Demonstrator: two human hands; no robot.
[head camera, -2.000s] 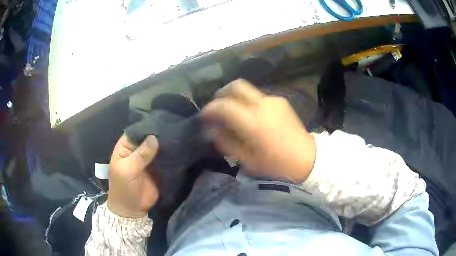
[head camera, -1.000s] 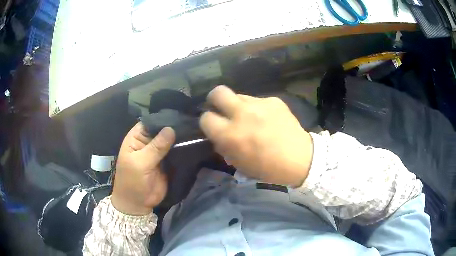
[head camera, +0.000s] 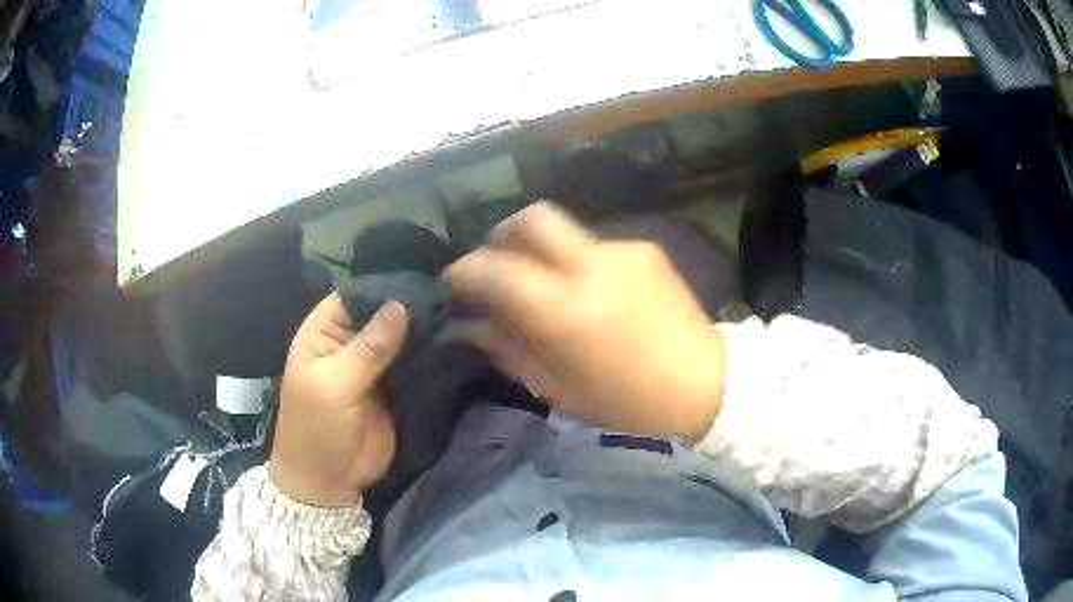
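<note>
A dark garment piece is held over the lap, below the front edge of the white table. My left hand pinches it between thumb and fingers on its left side. My right hand is at the piece's right side with curled fingers; it is blurred. Whether it holds cloth or a tool cannot be told. Part of the cloth is hidden behind the right hand.
The white table spans the top, with blue-handled scissors near its right front edge. A yellow-orange item is below the right edge. Dark pieces with white tags lie lower left. Dark cloth lies at right.
The thin bright shaft seen between the hands one second ago no longer shows. My right fingers have moved slightly left, towards my left hand. My left hand keeps its pinch on the cloth.
</note>
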